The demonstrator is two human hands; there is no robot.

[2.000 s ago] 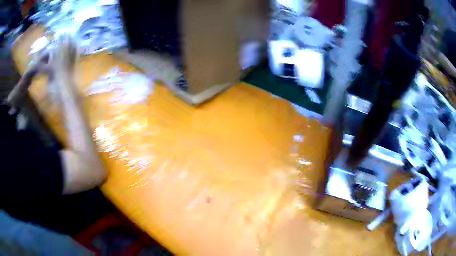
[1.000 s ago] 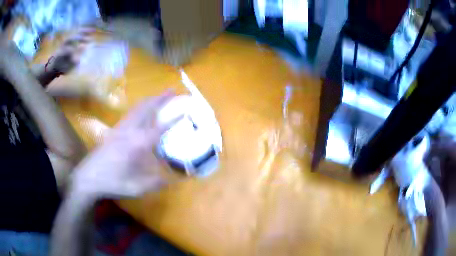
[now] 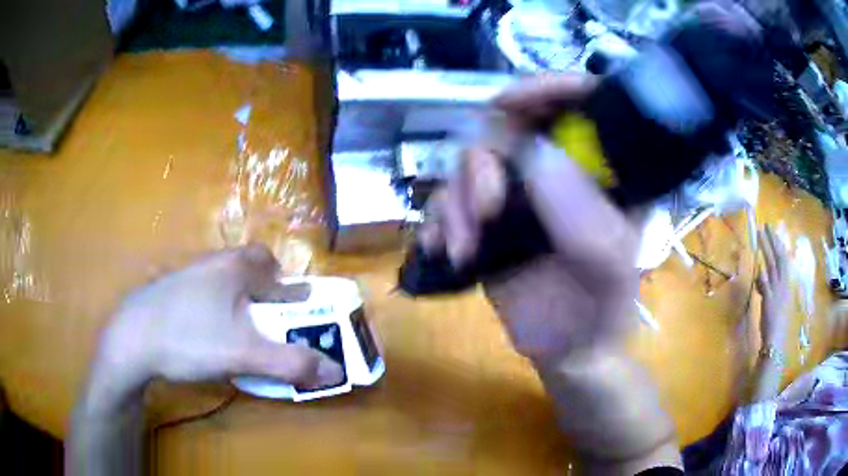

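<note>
My left hand (image 3: 200,321) holds a white plastic housing (image 3: 279,316) on the orange bench, its thumb on the black square area (image 3: 316,344) with pale dots. My right hand (image 3: 576,242) is wrapped around a thick black electric screwdriver (image 3: 642,121) with a yellow band and pale label. The driver is tilted, its dark narrow end pointing down-left, to the right of the housing and apart from it. Both the right hand and the driver are blurred. The very tip is too blurred to tell whether it carries a screw.
A silver-and-black metal feeder box (image 3: 372,177) stands behind the driver. A brown carton (image 3: 51,65) is at the upper left. White parts (image 3: 660,237) with thin wires lie at the right. Another person's hand (image 3: 772,279) and patterned sleeve (image 3: 786,428) show at the right edge.
The view has swung right. My left hand has brought the white housing down onto the bench. My right hand has hold of the electric screwdriver, which has swung in towards the middle.
</note>
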